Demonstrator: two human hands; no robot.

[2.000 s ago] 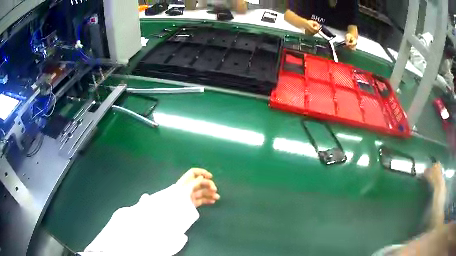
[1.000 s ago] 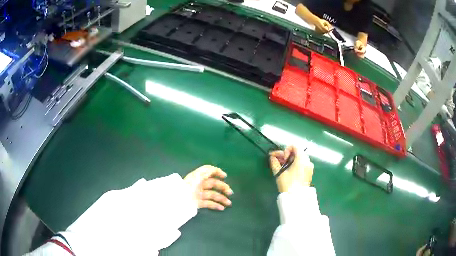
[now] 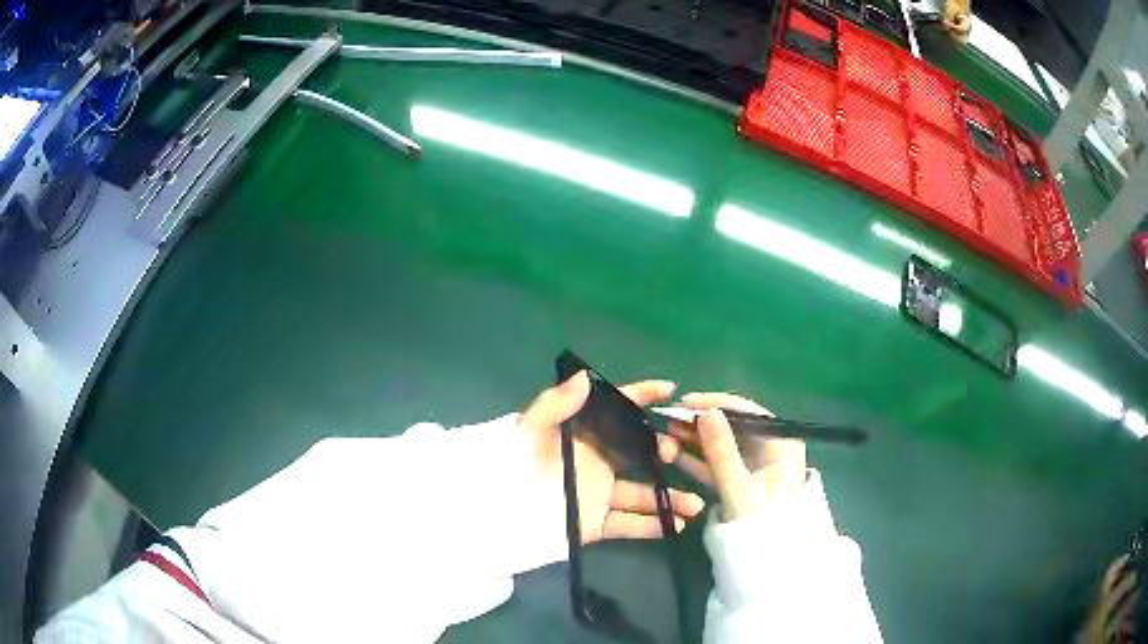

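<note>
My left hand (image 3: 602, 472) holds a thin black phone middle frame (image 3: 613, 423) above the belt. The frame's solid dark end lies across my left fingers and thumb, and its open window points down towards me. My right hand (image 3: 740, 455) touches or nearly touches the frame's right side and holds black tweezers (image 3: 806, 430). Their pale tips point left at the frame's upper part. Whether anything is between the tips cannot be seen.
The glossy green belt (image 3: 378, 315) lies below. Another phone middle frame (image 3: 959, 317) lies at the right, below the red tray (image 3: 906, 138). Pale guide rails (image 3: 447, 57) and a metal fixture (image 3: 227, 151) are at upper left. Part of another hand (image 3: 1114, 604) shows at lower right.
The phone frame has come off the belt into my left hand, which was empty. My right hand now has the tweezers pointing left at it. The view has tilted down.
</note>
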